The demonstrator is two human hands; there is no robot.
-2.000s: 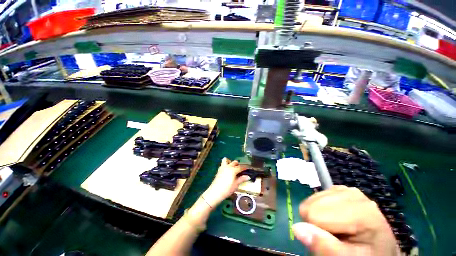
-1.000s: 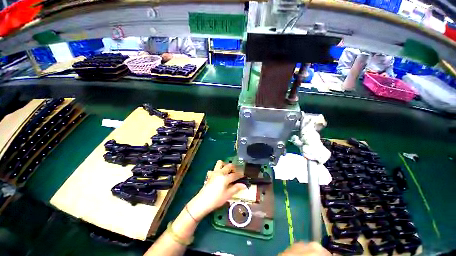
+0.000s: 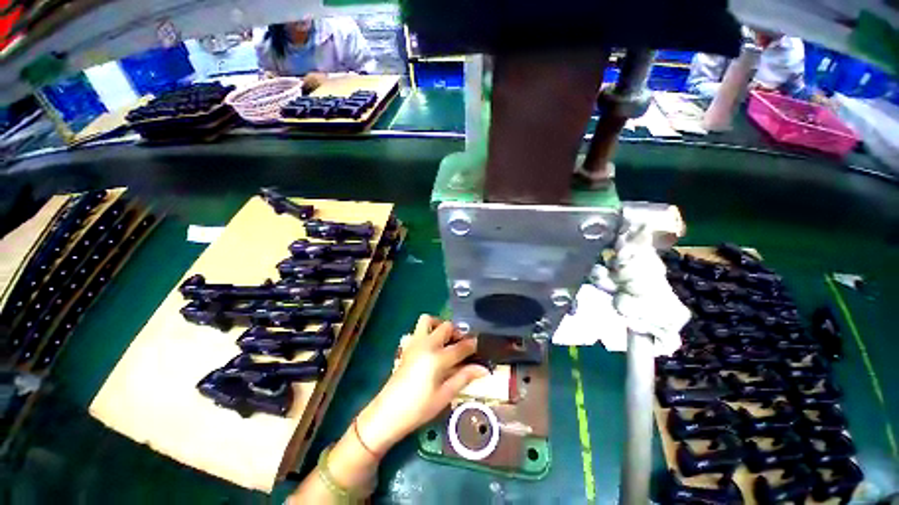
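Observation:
The press's grey face plate (image 3: 522,261) stands above the green base with its brown top (image 3: 527,419). The dark ram end is down over the pale cream fixture (image 3: 491,383). My left hand (image 3: 419,375) is at the fixture's left side, fingers and thumb curled around the end of a black part, mostly hidden by the hand and the ram. A white ring (image 3: 474,430) lies at the front of the base. The grey lever (image 3: 639,424) hangs down to the bottom edge, where its end is cut off. My right hand is out of view.
Black parts (image 3: 286,340) lie on stacked cardboard (image 3: 158,395) at left, with more layered parts (image 3: 74,256) at far left. Rows of black parts (image 3: 749,375) lie at right. White cloth (image 3: 591,316) is beside the press. A pink basket (image 3: 803,123) and two people (image 3: 330,49) are behind.
The lever has swung down to near vertical and the ram has lowered. My right hand has dropped out of the picture. My left hand stays at the fixture. The view has moved closer to the press.

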